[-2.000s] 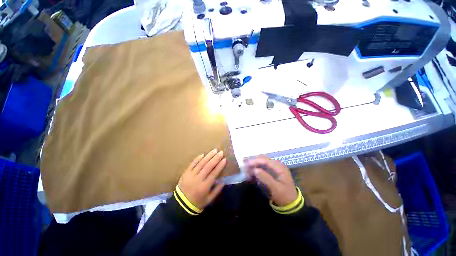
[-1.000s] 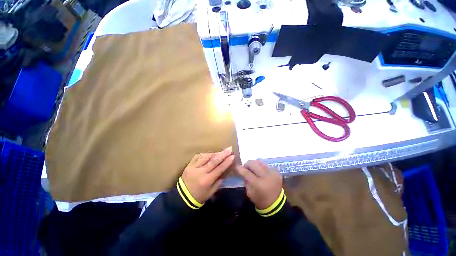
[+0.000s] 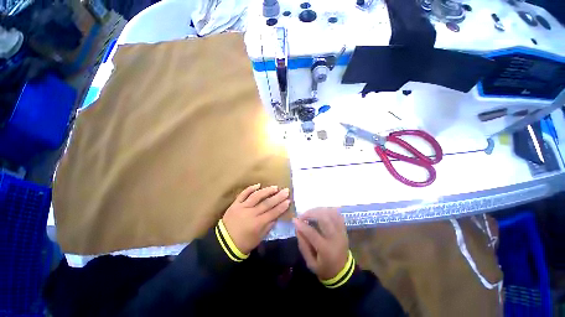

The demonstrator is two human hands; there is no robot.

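Observation:
A brown garment panel (image 3: 167,142) lies spread left of the needle, its right edge beside the presser foot (image 3: 284,114) in bright light. My left hand (image 3: 254,218) lies flat on the panel's lower right corner, holding nothing I can see. My right hand (image 3: 323,241) is at the corner's edge, fingers bent and thumb near the fingertips; a bit of pale edging (image 3: 284,230) shows between the hands. Whether the right fingers pinch the edge is too blurred to tell. Red-handled scissors (image 3: 409,155) lie right of the needle.
The white sewing machine head (image 3: 322,37) carries black fabric strips (image 3: 415,67) and a control panel (image 3: 523,75). A ruler (image 3: 433,210) runs along the front edge. Brown cut panels (image 3: 421,266) hang below it at the right. Blue crates (image 3: 25,241) stand at both sides.
My right hand first moved left to the panel corner, then slightly down, its fingers more bent. My left hand stays on the cloth. The camera view has shifted a little.

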